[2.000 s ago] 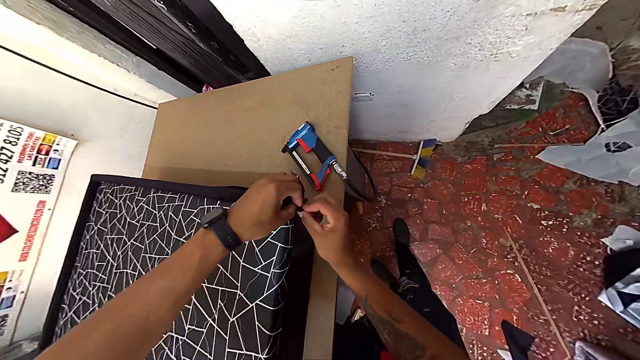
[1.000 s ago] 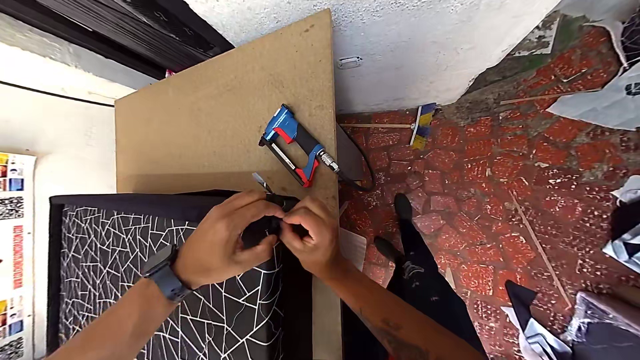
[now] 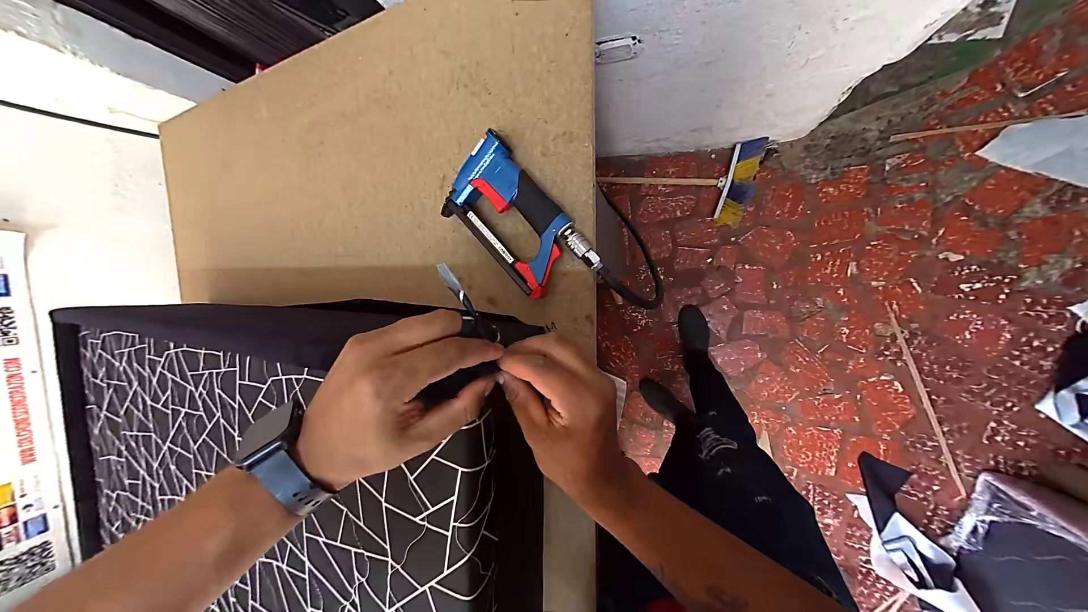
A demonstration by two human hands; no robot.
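Note:
A cushion-like panel covered in black fabric with white crackle lines (image 3: pixel 399 527) lies on the brown board, edged in plain black cloth. Over its upper right corner, my left hand (image 3: pixel 399 395), with a watch on the wrist, pinches the black fabric. Fingertips touching it, my right hand (image 3: pixel 561 408) pinches the same bit of black material. A slim tool with a pale, flat end (image 3: pixel 450 279) sticks out above my left fingers; the rest of it is hidden. Beyond my hands, a blue and red pneumatic stapler (image 3: pixel 514 212) rests on the board, joined to a black hose.
The brown board (image 3: pixel 340 153) ends at the right above a red stone floor (image 3: pixel 765 340). The hose (image 3: pixel 650 263) loops over that edge. A broom (image 3: pixel 738 183), wooden sticks and fabric scraps (image 3: pixel 918 552) lie on the floor. A white wall stands behind.
The slim tool's pale end, seen one second ago, still shows by my left hand. Both hands stay together at the fabric corner, their fingers shifted slightly. The view has moved closer.

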